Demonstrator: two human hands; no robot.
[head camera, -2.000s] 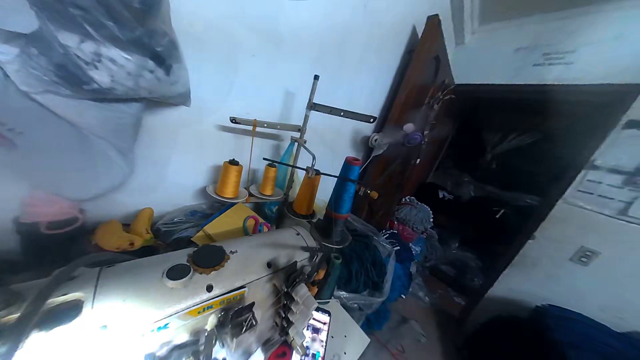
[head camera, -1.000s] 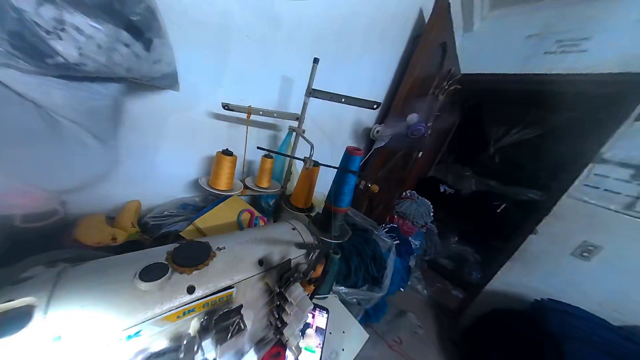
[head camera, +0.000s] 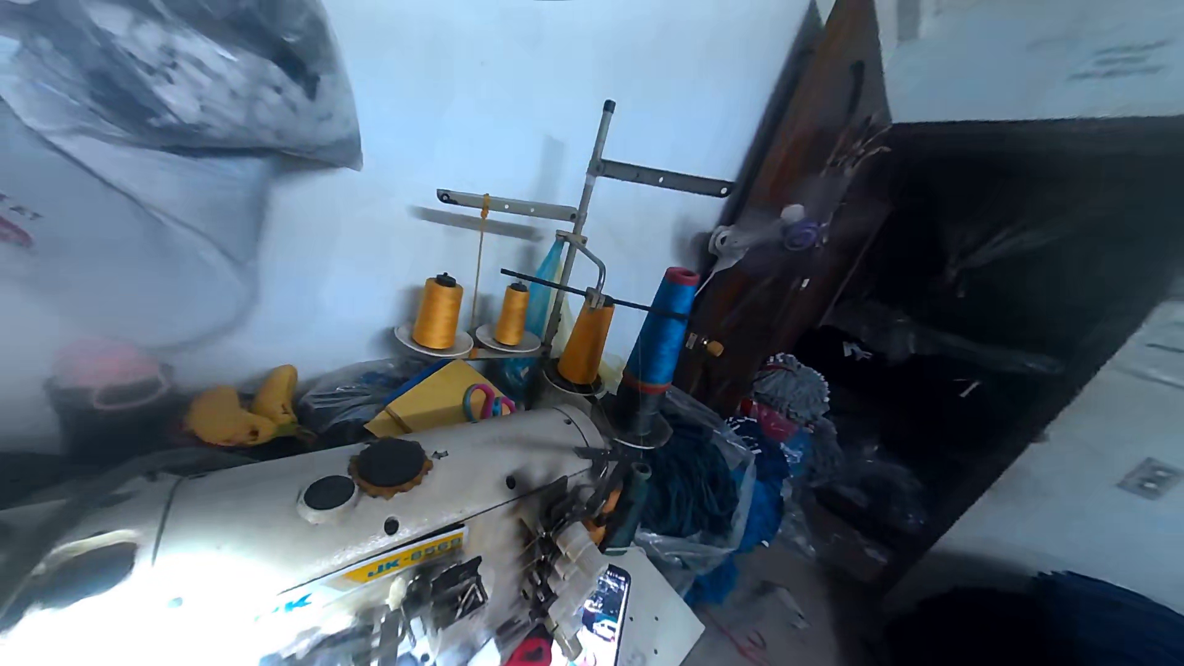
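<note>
Neither of my hands shows in the head view. An industrial sewing machine (head camera: 472, 458) spans the lower left, its left part washed out by bright light. Behind it rises a metal thread stand (head camera: 589, 185). The stand carries orange thread spools (head camera: 437, 314), an orange cone (head camera: 586, 345) and a tall blue thread cone (head camera: 663, 328). From its left arm an orange thread runs down. Scissors with pink and teal handles (head camera: 487, 403) lie on a yellow folder or envelope (head camera: 435, 398) behind the machine. A lit phone (head camera: 606, 615) rests low beside the machine head.
Yellow bananas or similar fruit (head camera: 231, 421) lie behind the machine. Right of it, a clear plastic bag (head camera: 731, 481) holds dark teal yarn or cord. A wooden door (head camera: 786, 185) stands open beside a dark doorway. Dark blue fabric (head camera: 1105, 615) lies at the lower right. A plastic bag (head camera: 240, 83) hangs upper left.
</note>
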